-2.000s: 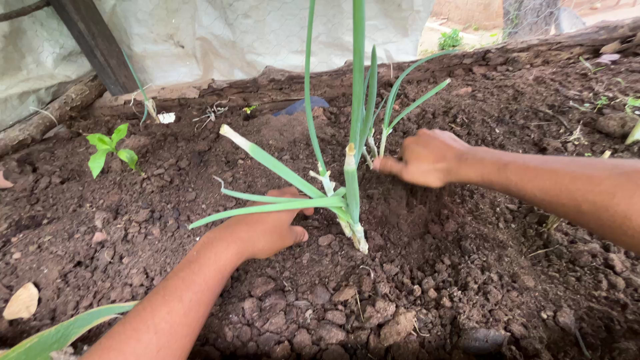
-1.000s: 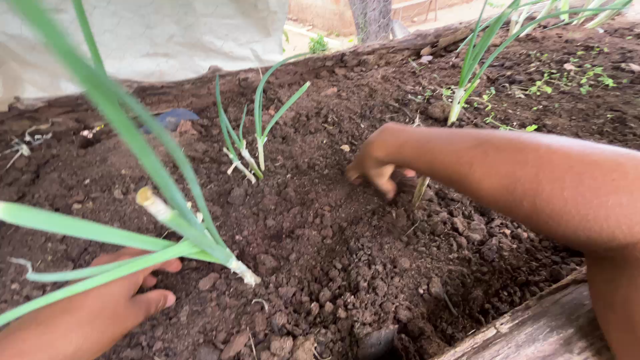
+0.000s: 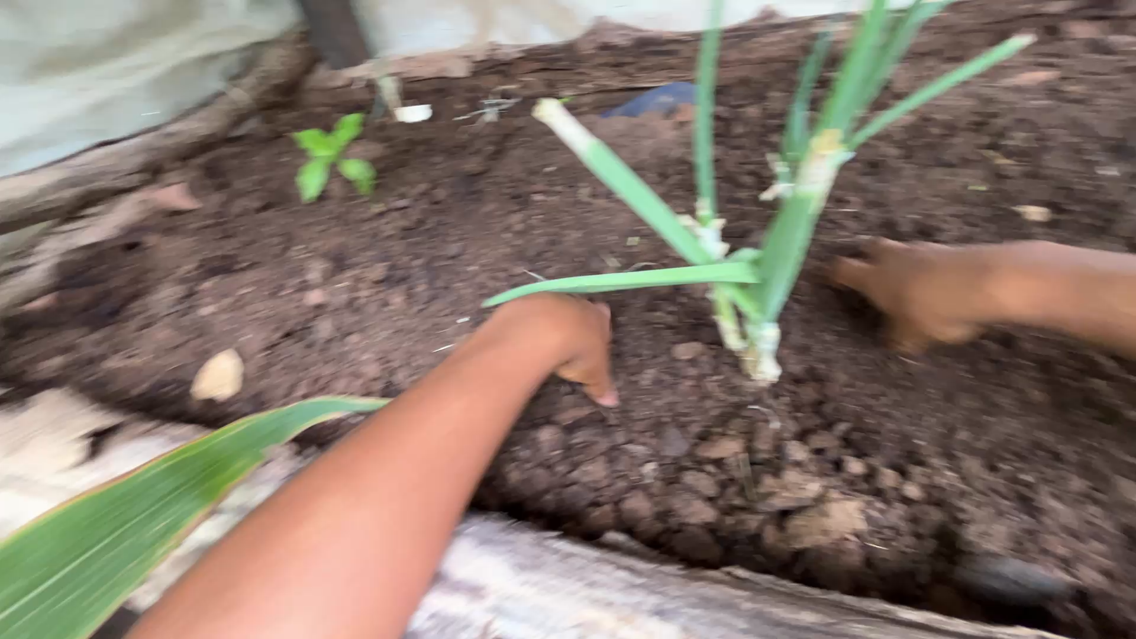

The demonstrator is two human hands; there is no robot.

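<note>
A clump of green onion plants (image 3: 785, 244) stands in brown soil (image 3: 426, 266), its pale bases at the surface. Left of those bases, my left hand (image 3: 568, 342) rests on the soil under a drooping leaf, fingers pointing down and partly hidden; nothing shows in it. To the right of the clump, my right hand (image 3: 914, 288) touches the soil, blurred, with its fingertips at the ground; whether it holds anything is unclear. More onion leaves (image 3: 806, 98) rise just behind the clump.
A weathered log (image 3: 621, 577) edges the bed in front, with a long broad leaf (image 3: 169, 506) over it at left. A small leafy seedling (image 3: 333, 160) grows back left. Behind are a wooden post (image 3: 333, 31) and pale sheeting (image 3: 133, 71). A dark stone (image 3: 1012, 577) lies front right.
The view has swung back left from one second ago. My right hand, then farther right near another onion plant, is now close to the clump. My left hand remains beside the clump.
</note>
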